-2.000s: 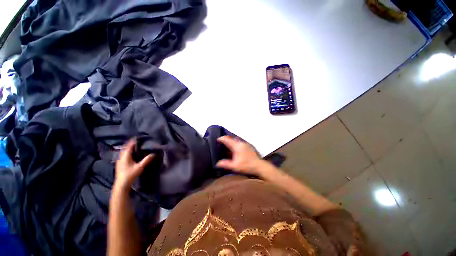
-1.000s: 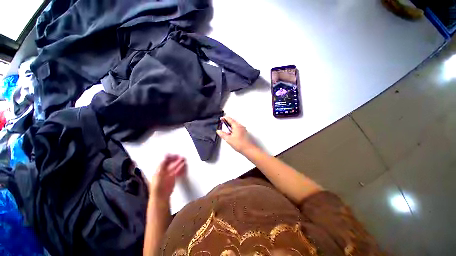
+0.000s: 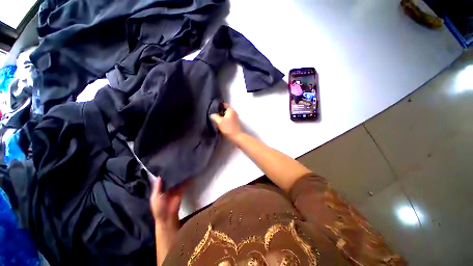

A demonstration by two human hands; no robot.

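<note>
A dark grey suit jacket (image 3: 179,119) lies partly spread on the white table in front of me. My right hand (image 3: 226,120) pinches its right edge; a small dark thing shows at the fingers, too small to tell. My left hand (image 3: 165,200) is at the jacket's near lower corner, with the fingers partly under the cloth. A sleeve (image 3: 254,62) lies out from the jacket toward the phone, its end close to the phone's left side.
A lit smartphone (image 3: 303,94) lies right of the sleeve. More dark garments (image 3: 78,182) are heaped at the left and top. A banana (image 3: 421,14) lies at the far right. Blue plastic (image 3: 14,234) is at the left edge. The white table (image 3: 358,67) has a curved right edge above floor tiles.
The jacket is turned and spread closer to me, and its sleeve has swung right toward the phone. My left hand has gone from empty above the table to the cloth. The phone picture has changed.
</note>
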